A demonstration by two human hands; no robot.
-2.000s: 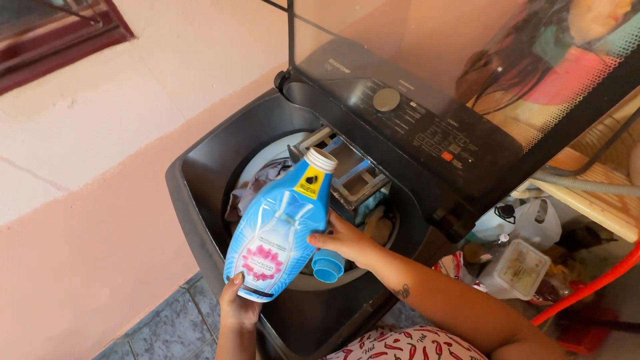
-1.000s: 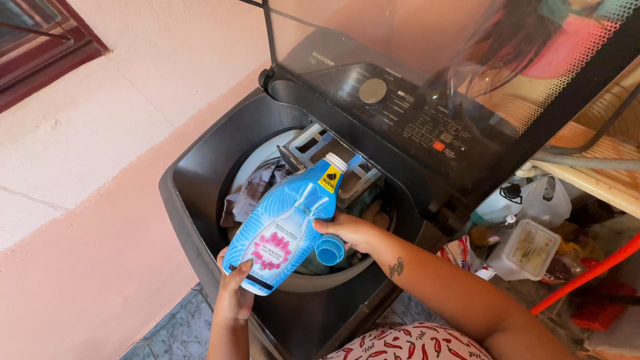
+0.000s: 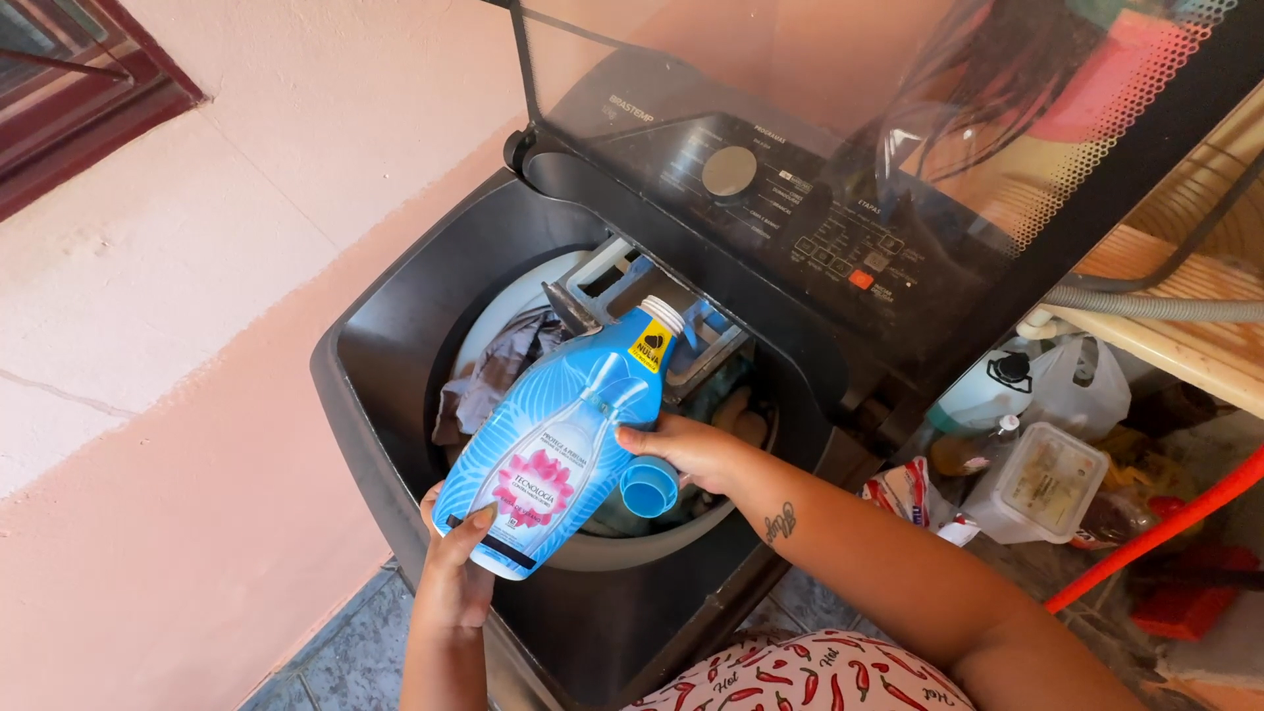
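Observation:
A blue plastic bottle of laundry product [image 3: 583, 425], with a flower label and an uncapped white neck, lies tilted over the open washing machine [image 3: 395, 336]. My left hand [image 3: 462, 553] grips its base, thumb across the front. My right hand [image 3: 681, 449] supports the bottle's right side and also holds a blue cap [image 3: 649, 486], its hollow side up; some fingers are hidden behind the bottle. Beneath, clothes [image 3: 509, 365] lie in the drum. The detergent drawer [image 3: 706, 346] juts out over the drum beyond the bottle neck, partly covered by it.
The machine's transparent lid [image 3: 790, 89] stands raised over the control panel [image 3: 790, 217]. At right are a wooden shelf [image 3: 1185, 341], a grey hose [image 3: 1165, 304], a plastic tub [image 3: 1042, 482], a white plastic bag [image 3: 1081, 385] and a red tube [image 3: 1165, 528]. A pink wall [image 3: 247, 444] borders the left side.
The bottle has tilted further to the right since the earliest frame. Both hands keep their hold on it, and the cap stays at the right hand.

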